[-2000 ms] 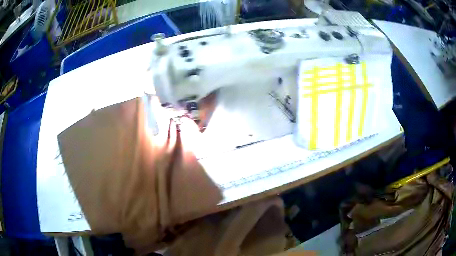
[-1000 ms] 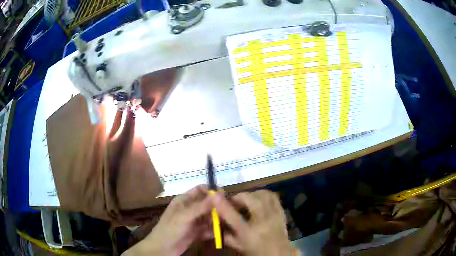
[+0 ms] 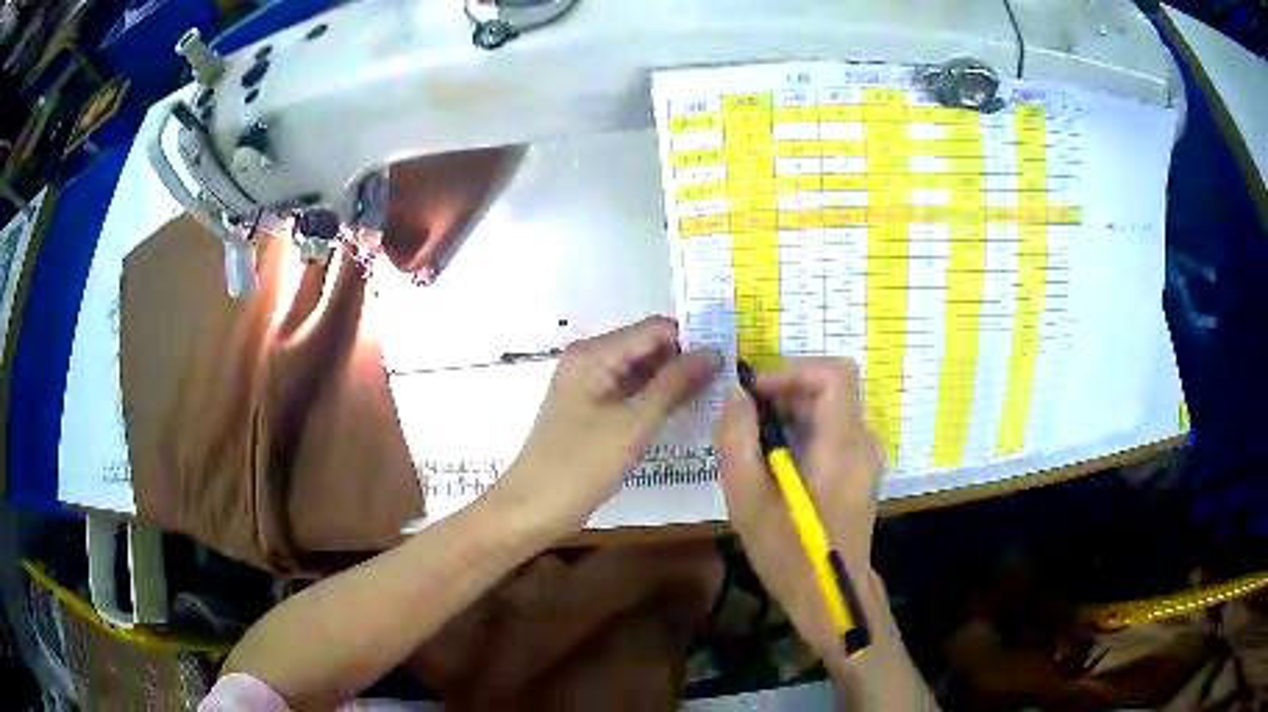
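Observation:
The printed chart (image 3: 834, 278) with yellow highlighted stripes hangs over the right part of the machine and table. My left hand (image 3: 626, 403) pinches the chart's lower left edge between thumb and fingers. My right hand (image 3: 821, 487) holds a yellow and black pen (image 3: 807, 522), its black tip at the chart near my left fingertips. Whether the tip touches the paper I cannot tell. A brown garment piece (image 3: 209, 390) lies bunched under the needle area at the left, untouched by my hands.
The white sewing machine (image 3: 417, 84) spans the back, its lamp lit at the needle. A printed ruler (image 3: 466, 480) runs along the table's front edge. Brown cloth (image 3: 570, 633) hangs below the table, with more at the lower right (image 3: 1182, 640). Blue bins stand behind and beside.
Both hands have moved up and right from the table's front edge to the chart. My left hand has taken its edge. The pen, earlier upright between both hands, is in my right hand.

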